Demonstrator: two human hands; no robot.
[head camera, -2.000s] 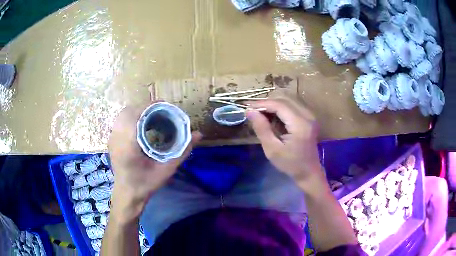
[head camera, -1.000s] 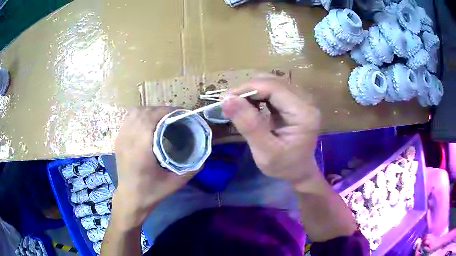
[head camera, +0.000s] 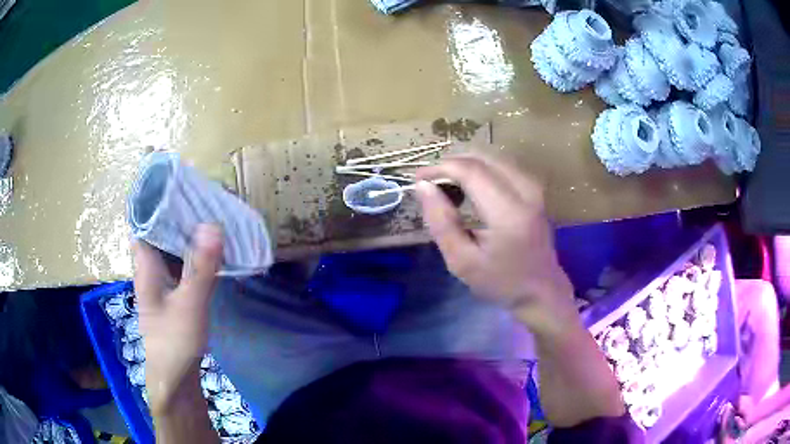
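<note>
My left hand (head camera: 180, 299) holds a grey-white tubular body (head camera: 208, 217) with a ridged outside over the bench's front edge. The body lies tilted on its side, its open mouth towards the upper left. My right hand (head camera: 494, 230) pinches a thin cotton swab (head camera: 403, 188) between thumb and fingers. The swab's whitish tip is in the small translucent glue cup (head camera: 372, 206). Several spare sticks (head camera: 394, 159) lie just behind the cup on a stained brown cardboard pad (head camera: 290, 186).
Grey-white collars (head camera: 667, 78) are heaped at the bench's right. A blue crate (head camera: 117, 351) of ridged pieces stands at lower left, and a purple-looking crate (head camera: 676, 347) of small parts at lower right. The film-covered bench (head camera: 234, 78) shows bright glare.
My left hand has moved left and turned the tubular body from mouth-up onto its side. My right hand has brought the swab from the body's rim back to the glue cup.
</note>
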